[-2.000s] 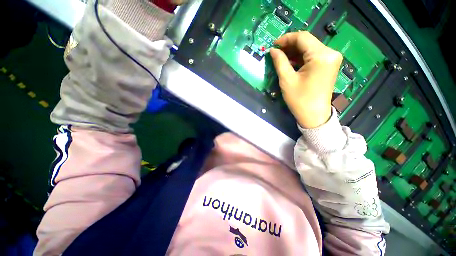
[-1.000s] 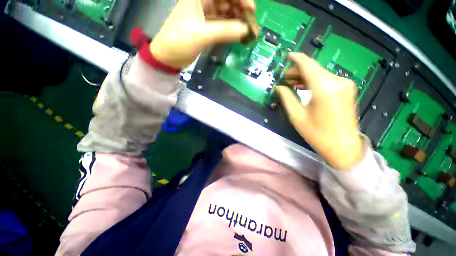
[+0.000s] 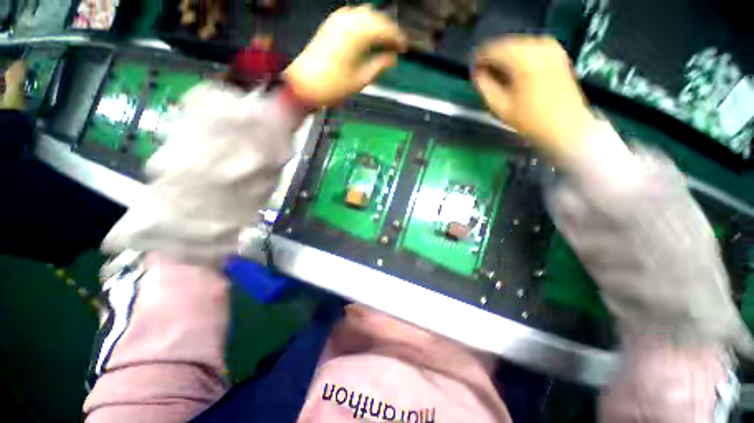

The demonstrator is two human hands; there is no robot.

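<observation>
Two green circuit boards lie side by side in a black carrier, the left board and the right board. An orange-brown block sits on the left board, and a darker brown block sits on the right one. My left hand, with a red wrist strap, is raised beyond the left board with curled fingers. My right hand is beyond the right board at the edge of the trays, blurred, fingers curled. Neither hand touches a board. Whether either holds a part is not clear.
A black tray with brown parts lies beyond my hands. A tray with a white and green heap is at the upper right. The silver conveyor rail runs nearest my body. More boards and another person's hand are at the left.
Both hands have moved off the boards towards the trays. The brown parts seen in my left hand no longer show there. The view has shifted, showing the trays and more of the line.
</observation>
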